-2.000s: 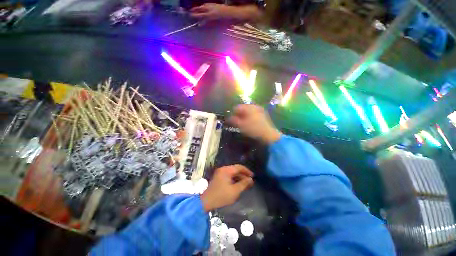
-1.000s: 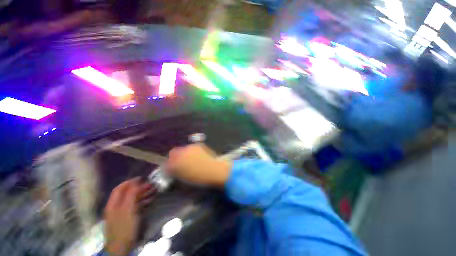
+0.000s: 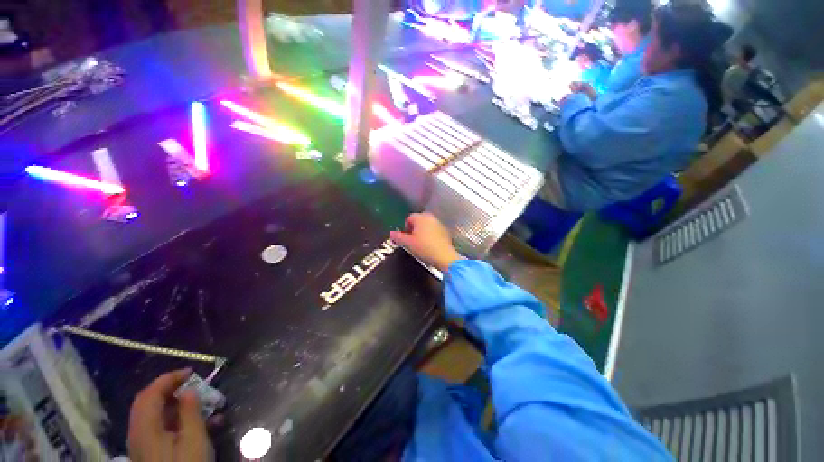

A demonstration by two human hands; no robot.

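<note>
An unlit LED strip (image 3: 145,346) lies slanting on the black board (image 3: 244,316) at lower left. The control board (image 3: 206,393) at its right end is at the fingertips of my left hand (image 3: 170,422), which pinches it. My right hand (image 3: 426,242) reaches to the near left side of the clear battery tray (image 3: 456,167), which holds rows of silver-white cells. Its fingers are bent near the tray's edge, and whether they hold a cell cannot be told. One white disc (image 3: 274,254) lies mid-board and a brighter one (image 3: 256,443) lies right of my left hand.
Lit LED units (image 3: 81,180) stand along the green bench behind the board. An upright post (image 3: 363,81) rises just left of the tray. Printed cardboard (image 3: 54,397) is at lower left. A person in a blue smock (image 3: 632,126) sits beyond the tray at right.
The view has swung right, bringing the tray into view. My right hand has left the area near my left hand and moved right to the tray. My left hand stays with the strip's board.
</note>
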